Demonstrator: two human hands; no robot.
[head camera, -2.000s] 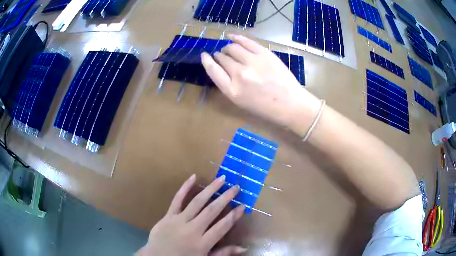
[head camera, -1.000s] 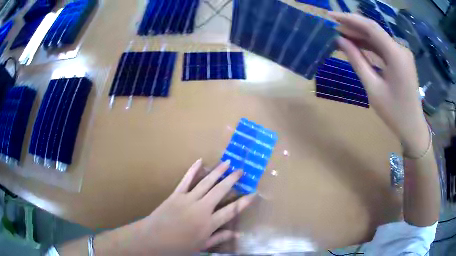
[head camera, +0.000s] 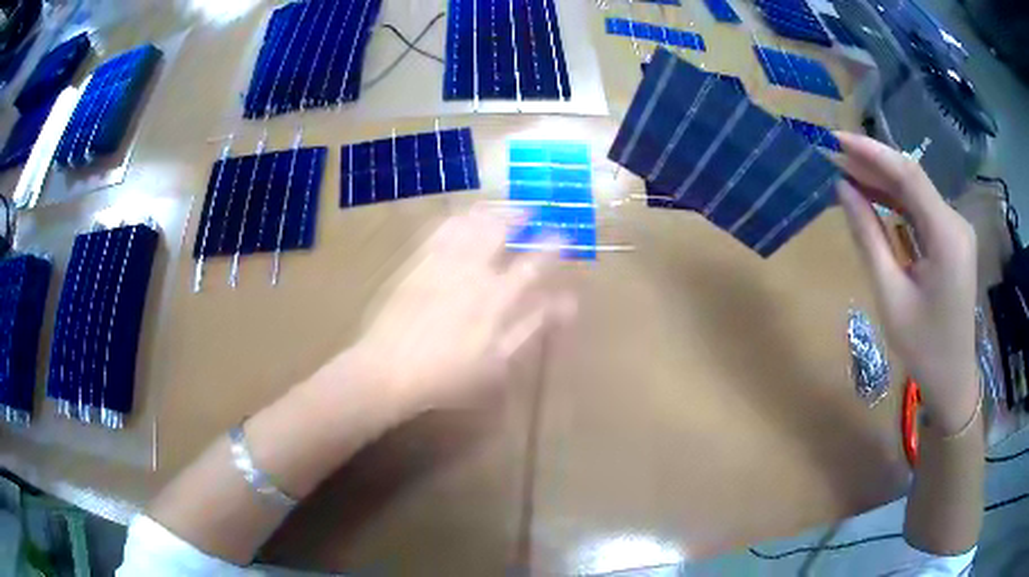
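Note:
My right hand (head camera: 920, 265) pinches a dark grey-blue solar cell piece (head camera: 722, 152) by its right corner, raised and tilted above the bench. My left hand (head camera: 474, 304) is blurred, fingers spread, with its fingertips at the lower edge of a bright blue cell piece (head camera: 551, 180). The bright cell lies on the bench with ribbon ends sticking out at its sides. Two dark cell pieces lie to its left, one small (head camera: 410, 166) and one larger (head camera: 262, 201) with ribbon ends past its edges.
Finished cell stacks (head camera: 104, 321) stand at the left. Large ribboned cells (head camera: 506, 51) lie on pale sheets at the back. At the right are a pile of cut ribbon pieces (head camera: 867, 355) and an orange-red scissors handle (head camera: 912, 423). More cells (head camera: 796, 70) lie at the back right.
My right hand has picked up the dark cell and moved right with it. My left hand and the bright blue cell have moved toward the back, beside the small dark cell. The view has shifted.

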